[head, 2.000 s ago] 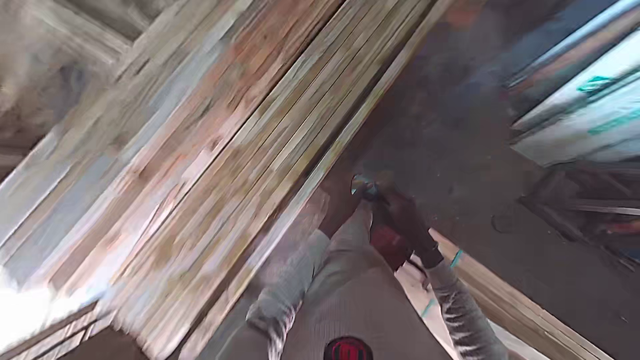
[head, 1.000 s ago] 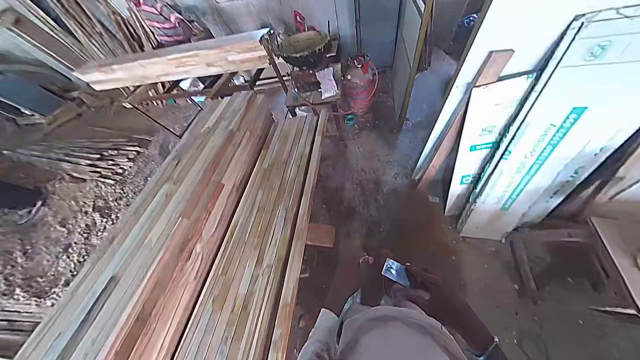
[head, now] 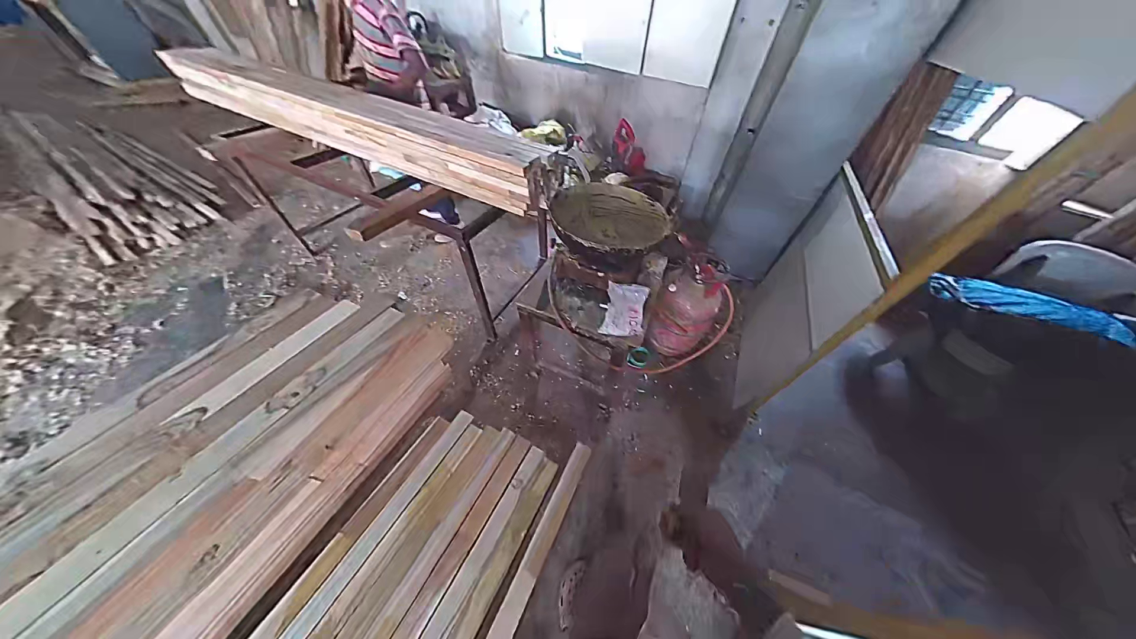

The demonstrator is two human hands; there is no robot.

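One of my hands, seemingly my right hand (head: pixel 701 537), shows dark and blurred near the bottom edge, with its forearm running to the lower right. Whether it holds anything is not clear. My left hand cannot be made out. To the left of the visible hand lie long wooden strips (head: pixel 444 532) side by side, with a wider stack of wooden boards (head: pixel 293 426) beyond them. Ahead, a dark round pan (head: pixel 611 217) with brownish contents sits on a low stand, beside a red gas cylinder (head: pixel 683 311) with an orange hose.
A metal-framed table (head: pixel 475 275) carries thick stacked planks (head: pixel 373 133). Behind it is a person in a striped shirt (head: pixel 382 44). A pile of wood strips (head: pixel 115 186) lies far left. A yellow-edged panel (head: pixel 896 297) and a blue-edged dark object (head: pixel 1029 306) stand right.
The view has swung up and toward the pan and doorway. Both hands were together low in view, near a small shiny object; now one blurred hand shows and that object is not visible.
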